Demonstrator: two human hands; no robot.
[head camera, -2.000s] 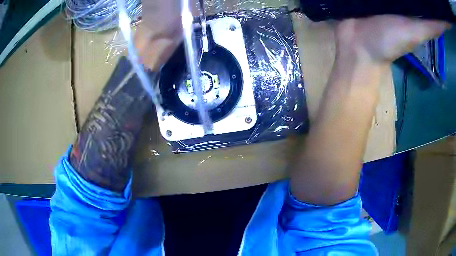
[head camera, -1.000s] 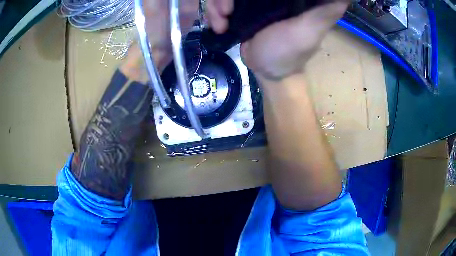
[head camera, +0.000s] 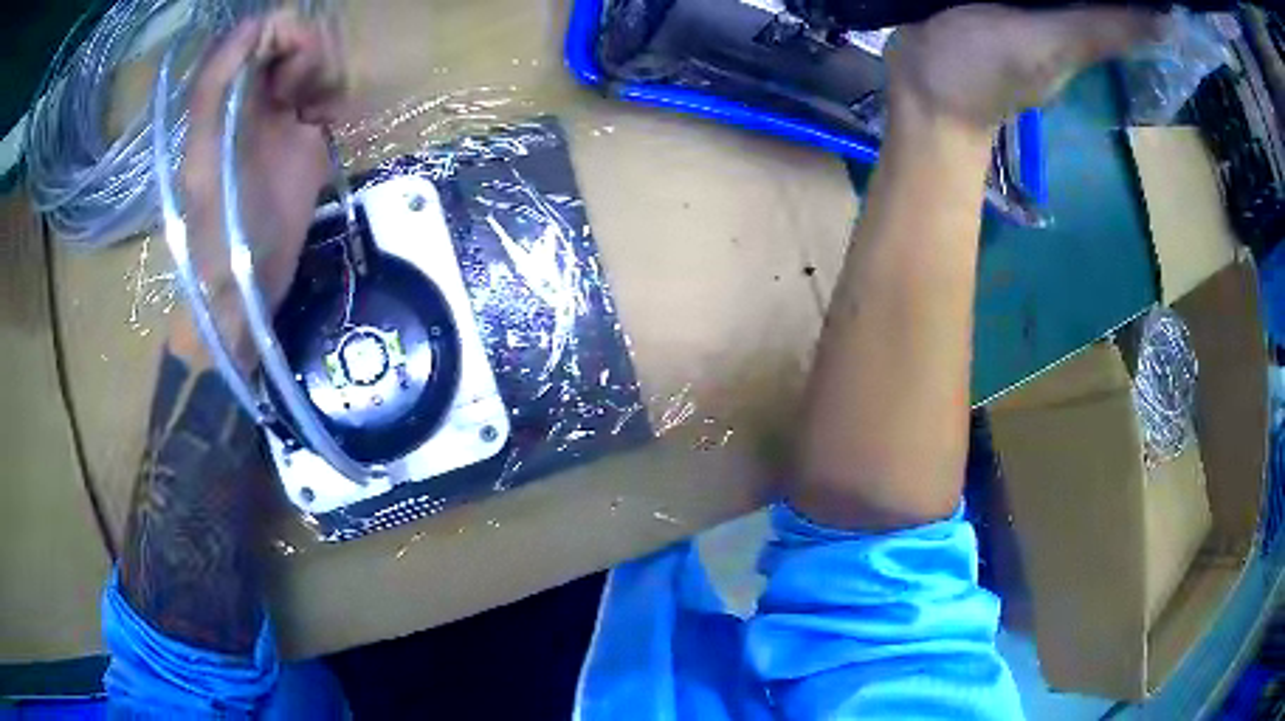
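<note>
The black round lamp housing (head camera: 423, 399) lies in the white holding fixture (head camera: 472, 369), LED module (head camera: 365, 358) facing up and thin lead wires running to its neck. The clear power cord (head camera: 240, 261) loops over my left hand (head camera: 254, 162) and down across the housing's left side. My left hand is beyond the neck, its fingers curled on the cord; the exact grip is blurred. My right hand (head camera: 994, 64) is at the top right, away from the fixture, closed around the dark electric screwdriver (head camera: 972, 9), which the top edge cuts off.
Shiny clear wrap (head camera: 543, 282) covers the dark base right of the fixture. A cord coil (head camera: 92, 155) lies at the upper left on the cardboard sheet (head camera: 705, 268). A blue-rimmed parts tray (head camera: 733, 110) is behind. An open cardboard carton (head camera: 1078, 521) with another coil stands at the right.
The view has swung right, bringing the tray and carton into view. My right hand moved the screwdriver over the neck, then away to the upper right. My left hand remains by the neck.
</note>
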